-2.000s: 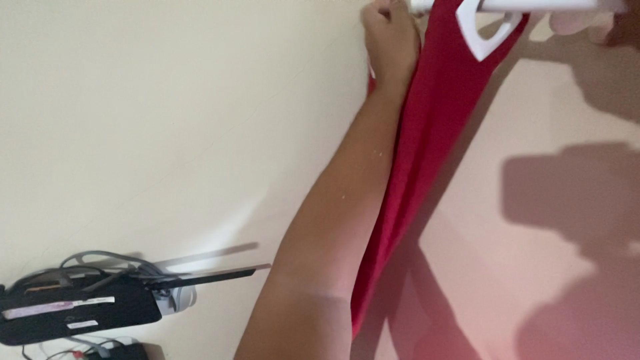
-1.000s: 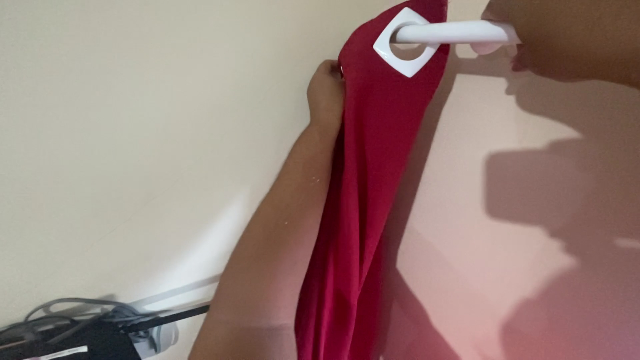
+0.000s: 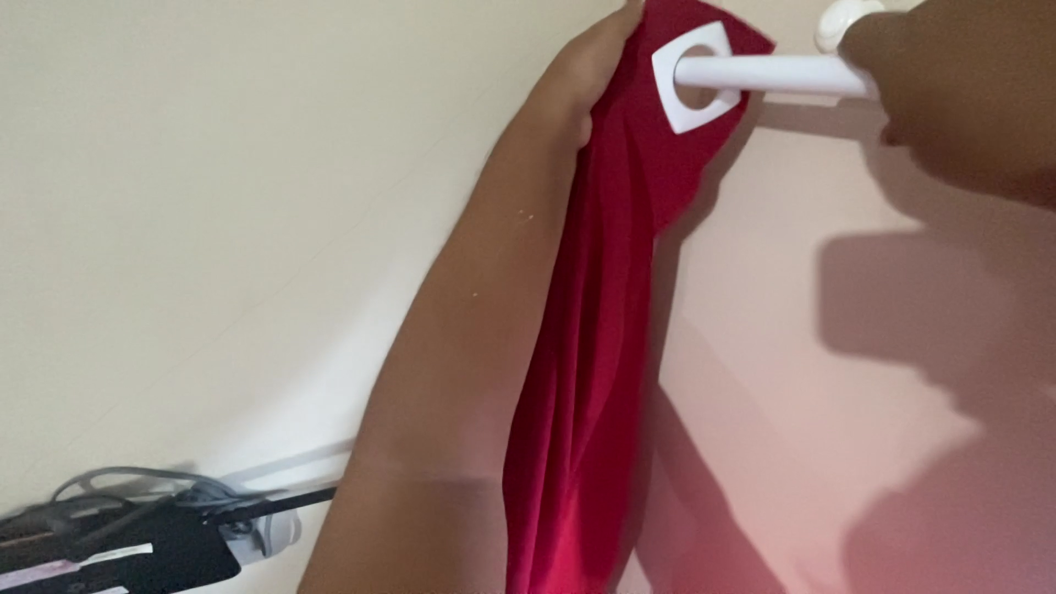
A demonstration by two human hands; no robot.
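A red curtain (image 3: 594,330) hangs from the upper middle of the view down to the bottom edge. Near its top corner is a white square eyelet ring (image 3: 667,82), with the end of a white curtain rod (image 3: 775,74) at its round opening. My left hand (image 3: 590,70) grips the curtain's top edge just left of the ring; its fingertips are partly hidden behind the cloth. At the upper right my right hand (image 3: 924,91) is closed around the rod. Behind it a round white fitting (image 3: 843,23) shows on the wall.
At the lower left is a black device (image 3: 165,549) with grey cables (image 3: 124,474) looped on it and a black bar sticking out to the right. A cream wall (image 3: 206,206) stands behind, and shadows fall on the pinkish wall (image 3: 742,289) at right.
Two seconds ago the ring hung tilted below the rod; now its opening faces the rod's end. My left hand holds the curtain's edge beside it. The view has shifted.
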